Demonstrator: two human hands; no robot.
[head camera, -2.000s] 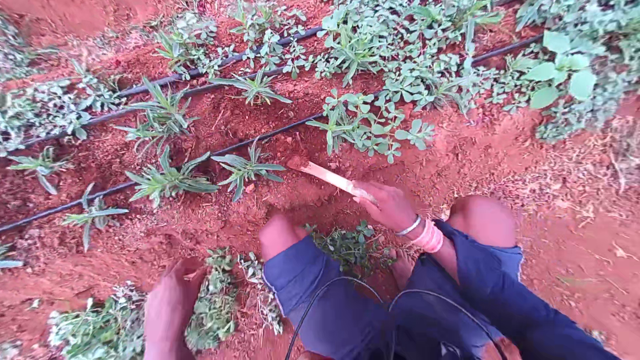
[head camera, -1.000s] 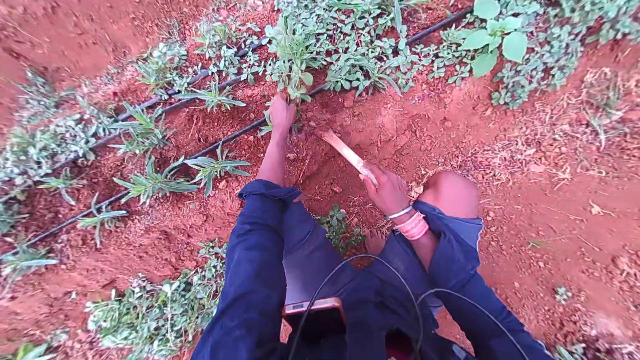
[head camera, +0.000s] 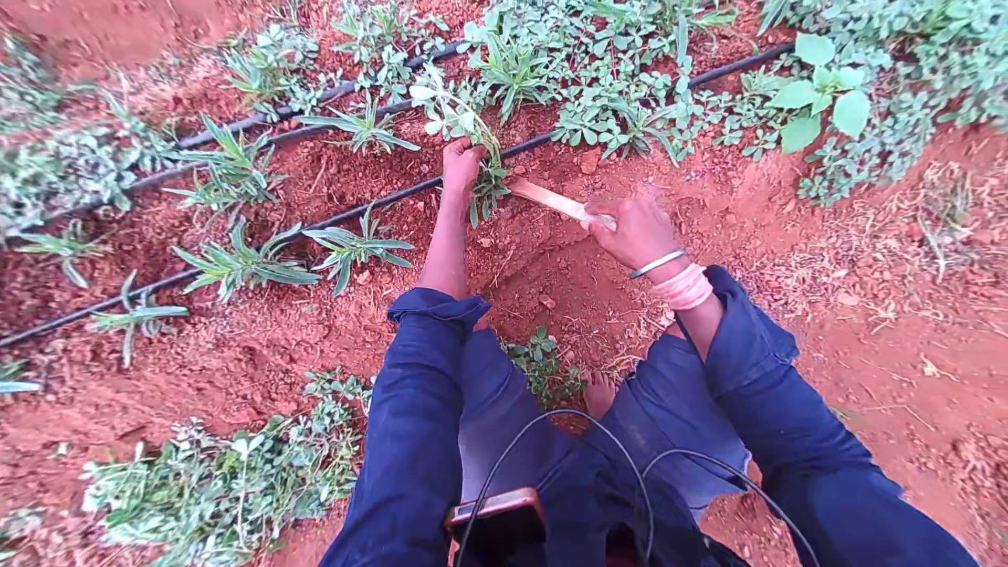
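Observation:
My left hand (head camera: 463, 167) is closed on a bunch of leafy green stems (head camera: 487, 150), just above the nearest black drip line (head camera: 417, 189). My right hand (head camera: 636, 228), with a metal bangle and a pink band at the wrist, grips a pale wooden handle (head camera: 555, 200). The handle's far end reaches the stems beside my left hand; any blade there is hidden by soil and leaves. Under my hands lies loose red soil (head camera: 543, 276). A small heap of green leaves (head camera: 543, 366) lies between my legs.
Narrow-leaved plants (head camera: 246, 264) grow along the drip lines at left. Dense low weeds (head camera: 606, 102) and a broad-leaved plant (head camera: 823, 98) stand at the upper right. A pile of pulled greenery (head camera: 228, 488) lies lower left. A phone (head camera: 498, 512) rests at my lap, with a black cable over it.
My left hand has moved from the lower left, near the greenery pile, up to the plants by the drip line and holds stems. The wooden handle stays in my right hand.

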